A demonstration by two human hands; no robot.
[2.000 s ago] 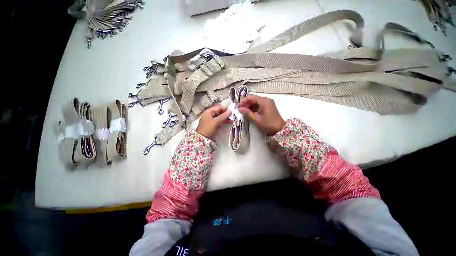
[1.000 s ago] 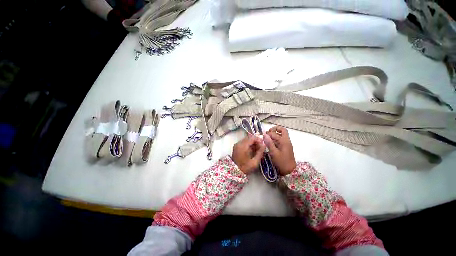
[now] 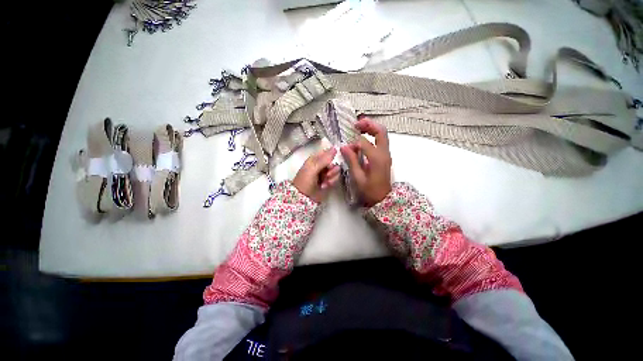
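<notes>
A folded strap bundle (image 3: 337, 120), beige with dark edges, stands out from between my hands in front of me. My right hand (image 3: 370, 161) holds its right side, thumb and fingers on its middle. My left hand (image 3: 316, 174) has its fingertips at the left side of the middle, pinching a small white band (image 3: 339, 156). The band is mostly hidden by my fingers. The strap pile (image 3: 458, 106), long beige woven straps, lies just behind, with silver snap hooks (image 3: 217, 196) at its left end.
Finished bundles with white bands (image 3: 144, 171) stand in a row at the left. A heap of white strips (image 3: 347, 34) lies behind the straps. More hooks (image 3: 161, 14) show at the far left, and bunched straps (image 3: 615, 20) at the far right. The white table (image 3: 233, 243) has its front edge before me.
The camera view has tilted down, so the white rolls are out of view. The bundle has turned, showing more of its broad face. Both hands stay at its middle.
</notes>
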